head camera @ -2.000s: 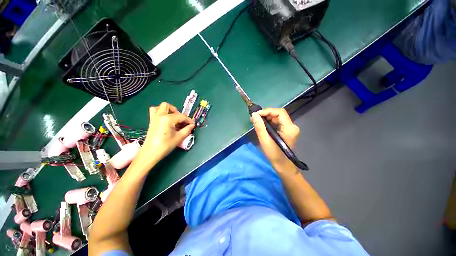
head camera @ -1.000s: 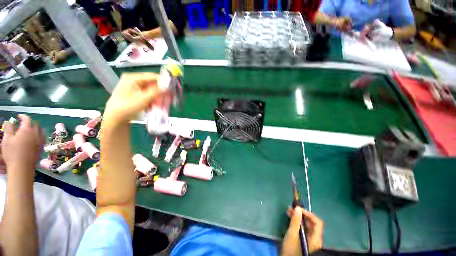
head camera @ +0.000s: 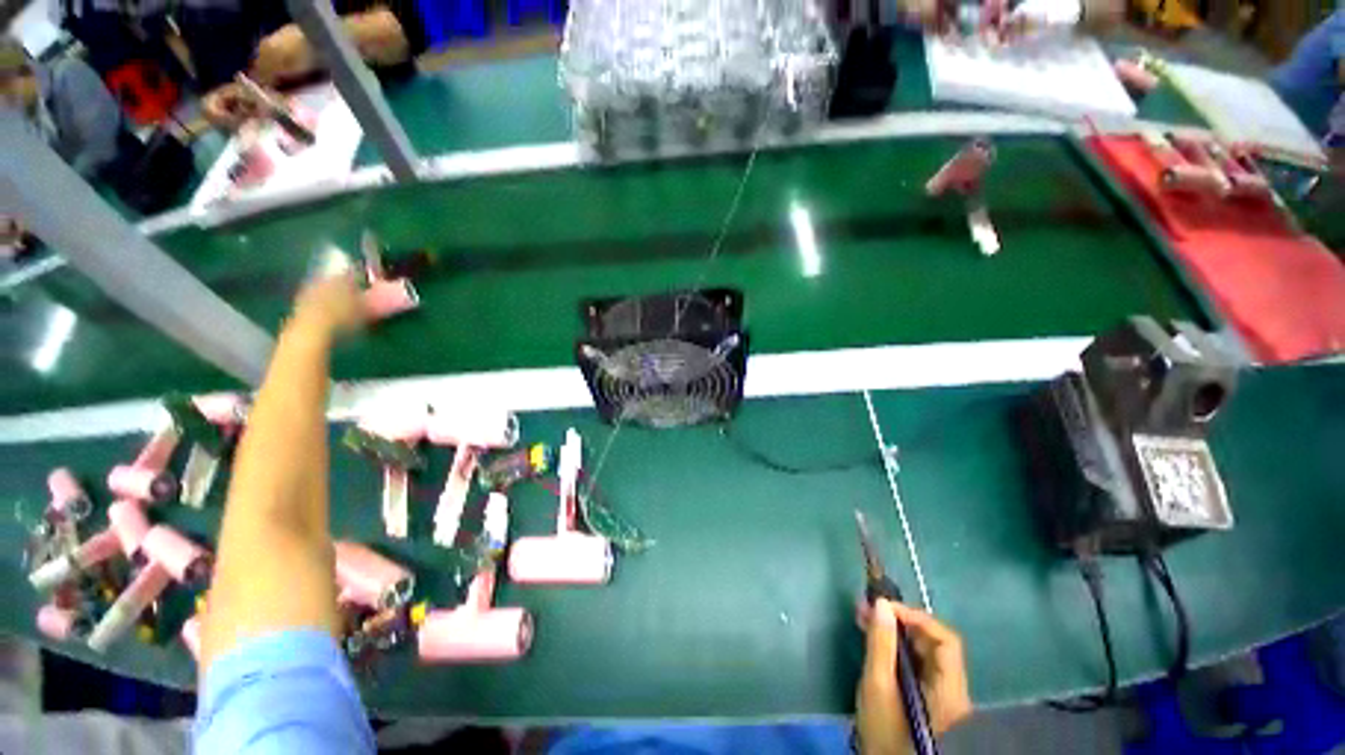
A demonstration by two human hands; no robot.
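My left hand [head camera: 328,300] is reached out over the green conveyor belt [head camera: 546,244]. It is small and blurred. A pink hair dryer body [head camera: 390,297] with its handle up is right beside its fingers; I cannot tell whether they touch it. My right hand [head camera: 918,676] holds the soldering iron [head camera: 882,587] at the lower right, its tip pointing up and left above the bench. Several pink dryer bodies [head camera: 561,559] with open handles, wires and small boards lie on the bench around and right of my left forearm. One board has a yellow component [head camera: 539,456].
A black fume fan [head camera: 667,369] stands at the belt's pale edge rail [head camera: 915,367]. A soldering station [head camera: 1128,443] with thick cords is at right. Another pink unit [head camera: 962,173] lies on the belt. Beyond are clear trays [head camera: 693,74], a red mat [head camera: 1232,251] and co-workers' arms. A grey post crosses the upper left.
The view has lifted from the bench towards the belt. My left hand has carried a pink unit from the bench out over the belt. My right hand still holds the iron.
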